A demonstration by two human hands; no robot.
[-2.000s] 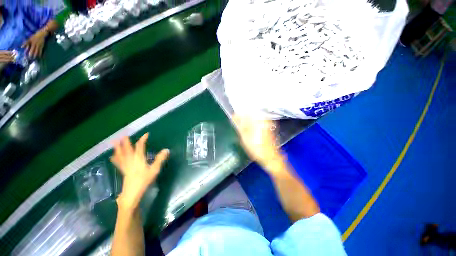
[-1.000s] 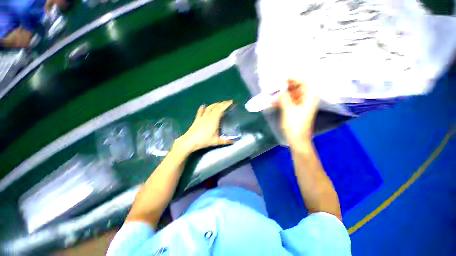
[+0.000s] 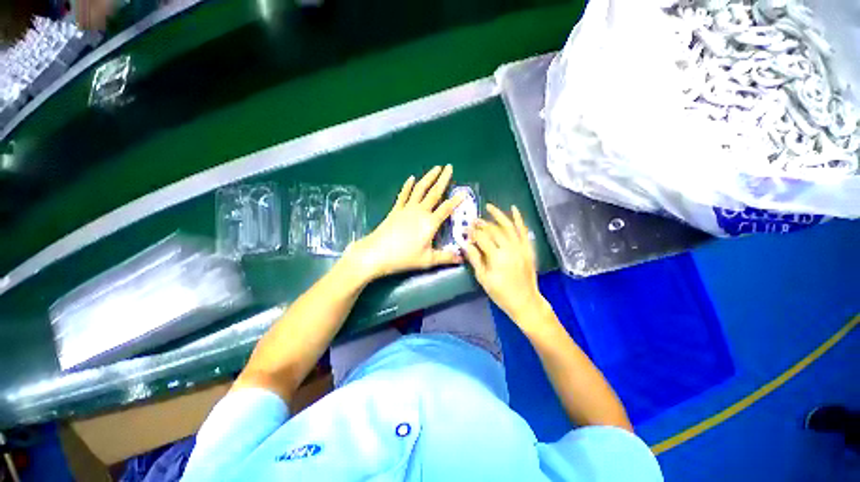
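A white oval part lies in a clear blister tray on the green work surface. My left hand rests at its left side, fingers spread, thumb and fingertips at the tray's edge. My right hand is on its right side, fingertips touching the white part. The hands hide much of the tray. Two more clear blister trays lie to the left, one nearer and one farther.
A stack of clear trays lies at the left. A white bag of white parts sits on a grey metal plate at the right. The conveyor lies beyond the pale rail. An open carton is below the bench.
My right hand has left the bag's edge and come beside my left hand, with the white part now in the tray. The camera view has shifted.
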